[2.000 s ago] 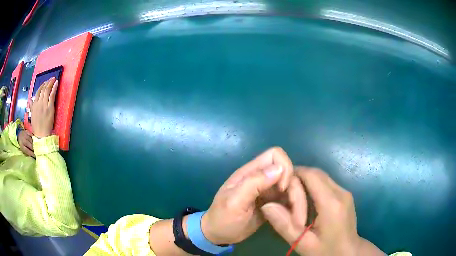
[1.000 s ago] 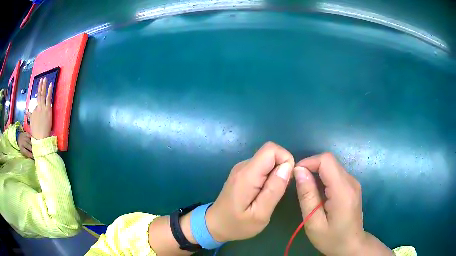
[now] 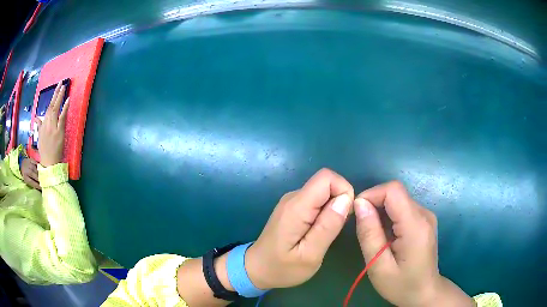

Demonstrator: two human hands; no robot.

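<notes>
My left hand [image 3: 303,234] and my right hand [image 3: 400,243] are raised over the green work surface [image 3: 270,90], fingertips meeting at lower centre. A thin red cable [image 3: 367,270] runs from my right palm down to the bottom edge; my right fingers curl round it. Its end is hidden. Thumb and forefinger of each hand are pinched together; anything between the tips is too small to tell. My left wrist has a light blue strap [image 3: 239,271] with a blue cord and a black wristband [image 3: 213,276].
At the left, another worker's hand [image 3: 53,135] touches a black-framed tablet [image 3: 45,99] on an orange-red foam pad [image 3: 81,114]. That worker's yellow sleeve [image 3: 51,228] reaches down the left side. A metallic strip [image 3: 240,9] runs along the far edge.
My hands have gone from overlapping, curled fingers to pinched fingertips meeting, and have barely moved in the last second. The other worker's fingers have shifted on the tablet.
</notes>
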